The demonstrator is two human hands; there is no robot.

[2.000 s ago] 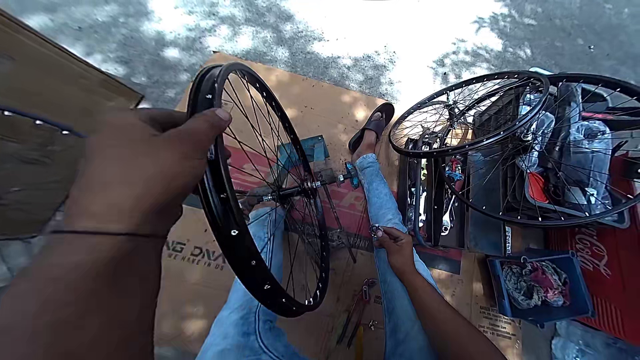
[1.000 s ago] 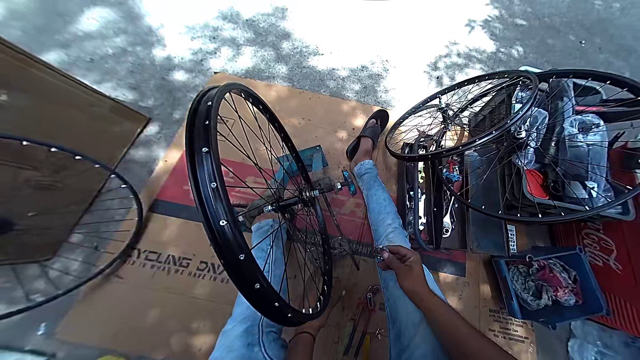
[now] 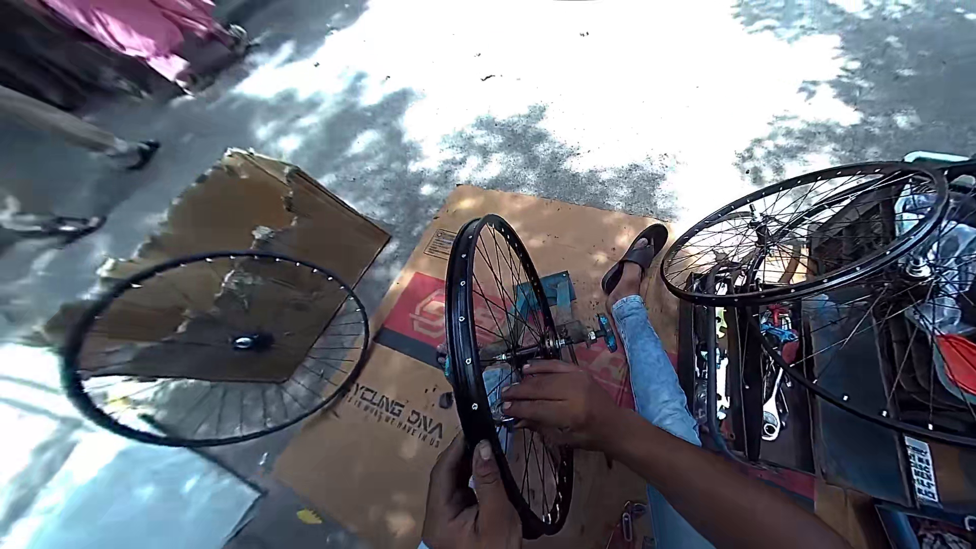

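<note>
A black spoked bicycle wheel [image 3: 467, 343] stands upright before me, its axle at a metal stand with teal handles [image 3: 608, 332]. My left hand [image 3: 473, 496] grips the lower part of the rim, thumb on its edge. My right hand [image 3: 560, 404] is at the spokes just below the hub, fingers bent; whether it pinches a spoke or a small tool is hidden. Below it, red-handled tools [image 3: 628, 522] lie on the printed cardboard sheet [image 3: 518, 210].
Another wheel [image 3: 221, 255] lies at left, partly over torn cardboard [image 3: 313, 221]. More wheels [image 3: 801, 293] rest over the tool trays at right, which hold wrenches [image 3: 774, 412]. My sandalled foot [image 3: 634, 259] is beyond the stand. Another person's legs [image 3: 69, 126] show at upper left.
My left hand has moved from the upper rim to the lower rim. My right hand has gone from over my knee to the spokes. The view has swung left.
</note>
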